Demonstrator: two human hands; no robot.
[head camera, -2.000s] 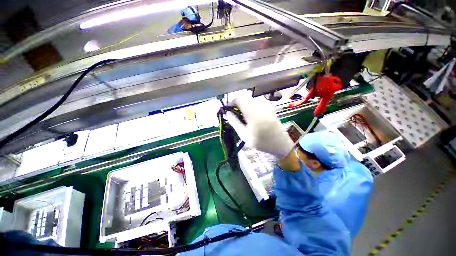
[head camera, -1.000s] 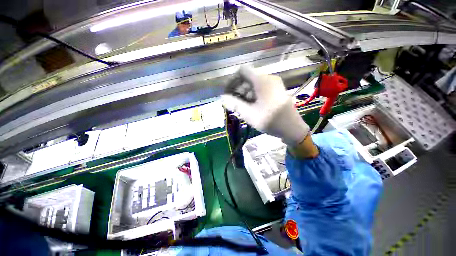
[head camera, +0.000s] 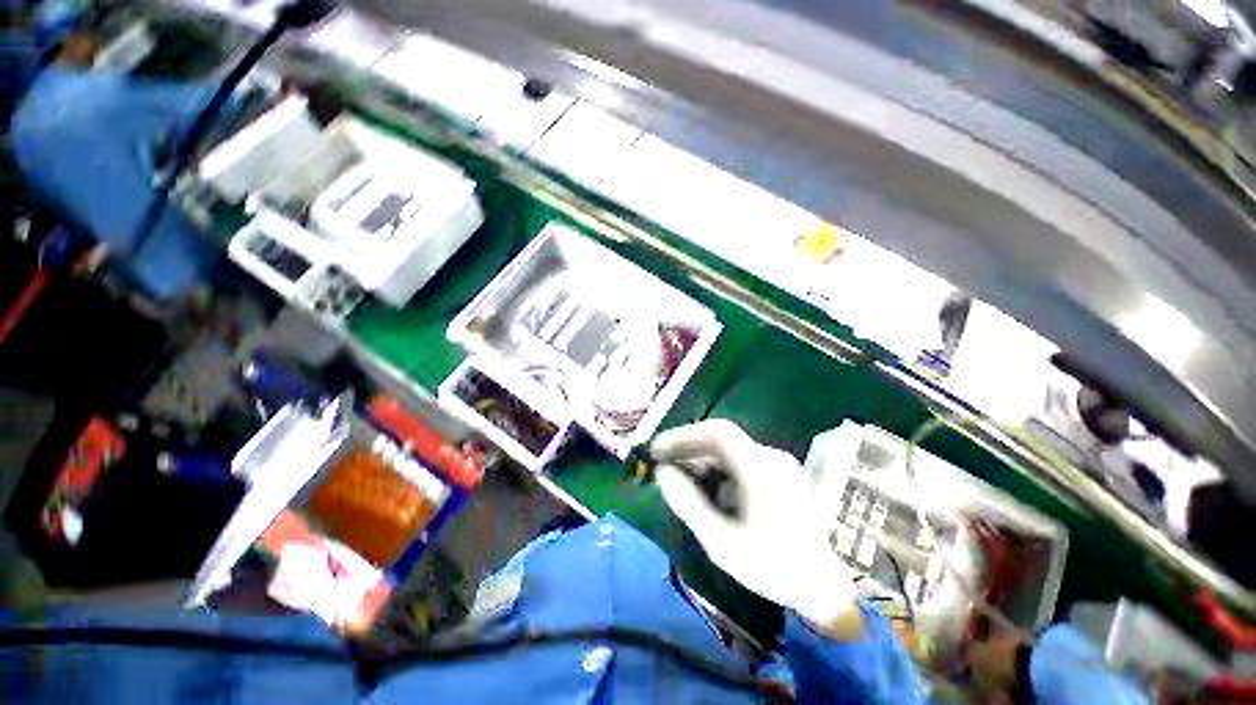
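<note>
My right hand (head camera: 758, 523), in a white glove, is over the green belt (head camera: 792, 393). Its fingers are closed around a dark cable bundle (head camera: 711, 482), mostly hidden by the glove and blurred. The hand is between an open white housing (head camera: 658, 269) with red wires and grey parts inside, and another open housing (head camera: 850, 448) to its right. My left hand is not in view.
A person in a blue sleeve (head camera: 103, 172) is at upper left beside another housing (head camera: 448, 255). Another person's hand (head camera: 995, 661) is at the right housing. A bin with orange-brown contents (head camera: 365, 503) stands lower left. A black cord (head camera: 510, 640) crosses the bottom.
The view has swung left and down. My right hand has come down from near the overhead rail to just above the belt, still holding the dark bundle. The bin has come into view.
</note>
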